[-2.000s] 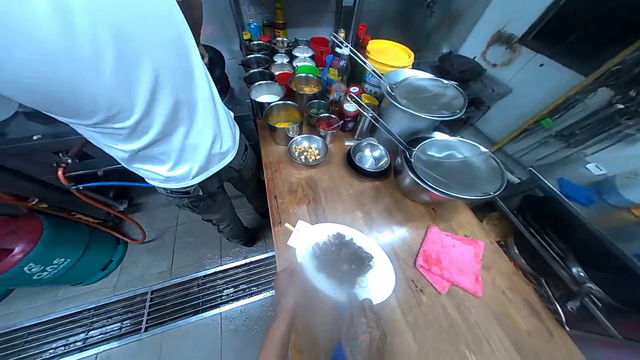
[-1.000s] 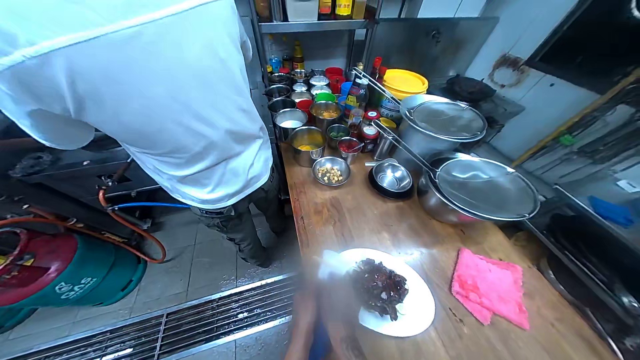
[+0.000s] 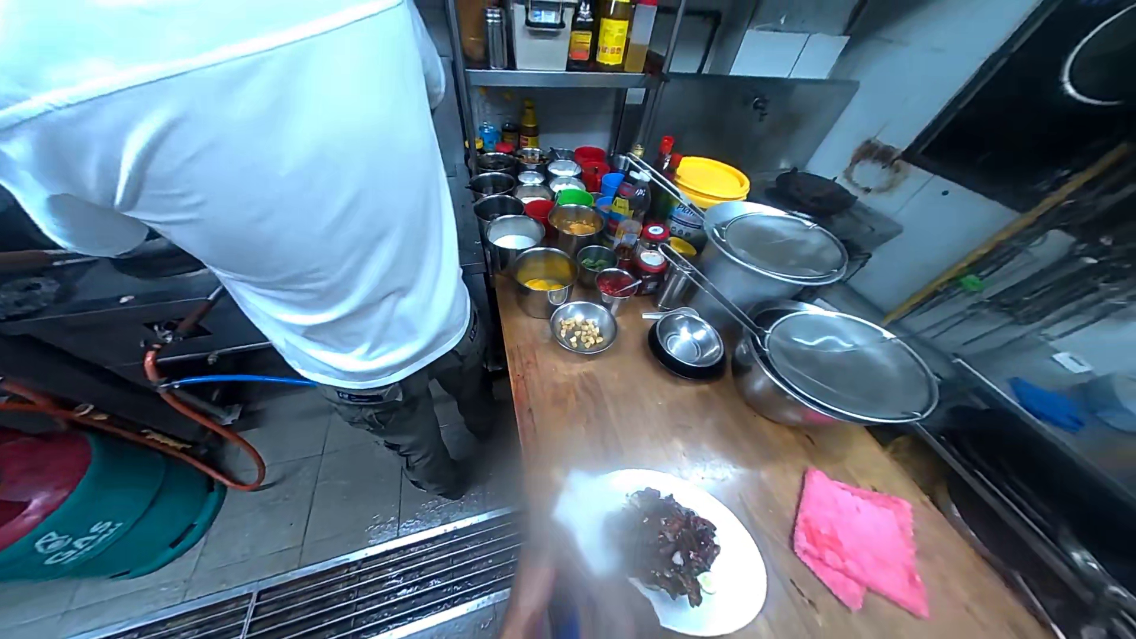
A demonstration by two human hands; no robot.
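A white oval plate point(image 3: 741, 568) holding a heap of dark, glossy cooked food point(image 3: 679, 546) lies on the wooden table near its front left. A small pale green piece sits at the food's lower edge. Over the plate's left side is a blurred white cloth or paper point(image 3: 581, 510). My left hand point(image 3: 537, 564) is a blur at the table's left edge, beside the white piece. Blurred too, my right hand point(image 3: 612, 595) is low at the plate's left rim. Neither hand's fingers can be made out, nor whether they hold the white piece.
A folded pink cloth point(image 3: 861, 541) lies right of the plate. Farther back stand a metal bowl of pale pieces point(image 3: 583, 328), stacked small bowls point(image 3: 690, 339), large pots with strainers point(image 3: 848, 364) and several sauce containers. A person in a white shirt point(image 3: 293, 177) stands left, near a gas cylinder point(image 3: 115, 506).
The right hand, over the plate's near side two seconds ago, is now at its left rim. The white piece at the plate's left has come to cover more of it. The view has shifted.
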